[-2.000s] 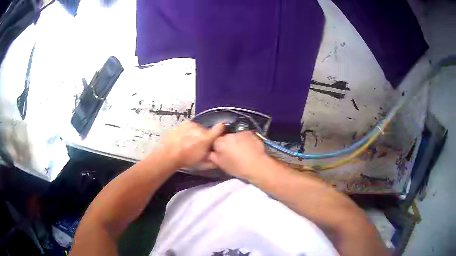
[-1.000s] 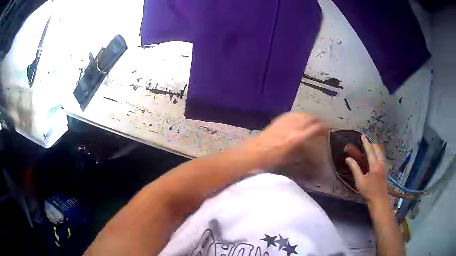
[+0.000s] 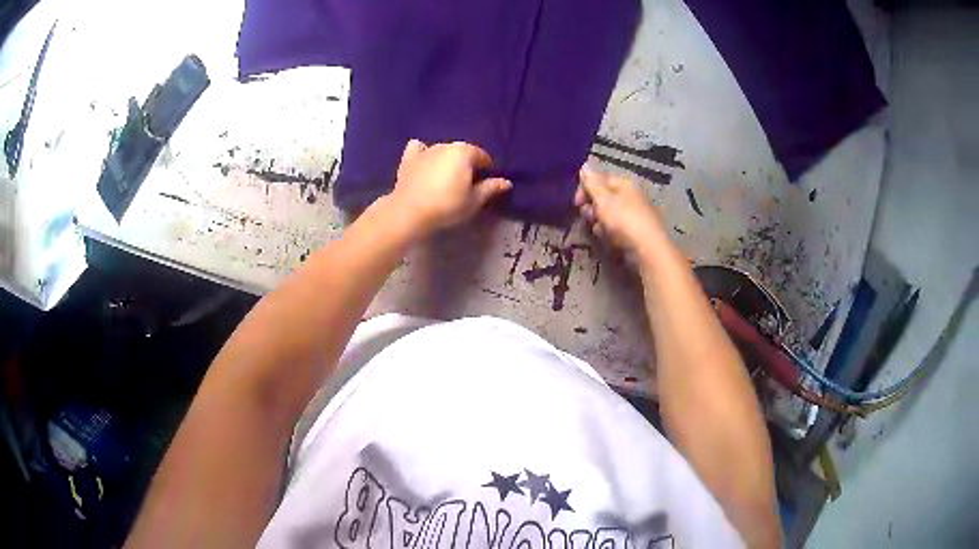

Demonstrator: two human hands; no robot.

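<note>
A purple garment panel lies flat in front of me, with a vertical seam and a stepped left side. Its bottom edge, the hem, is nearest me. My left hand is on the hem left of the seam, its fingers and thumb pinching the cloth. My right hand pinches the hem's right corner between thumb and fingers. The steam iron rests at the right near the table edge, its reddish-brown handle partly behind my right forearm.
A tied dark bundle of strips lies at left on the pale, stained table. Another purple panel slants at back right. Scissors lie far left. Blue and yellow hoses run right from the iron.
The iron has gone from the panel's bottom edge to the table's right side, and my right hand has let go of it. Both hands have moved onto the hem and taken hold of it.
</note>
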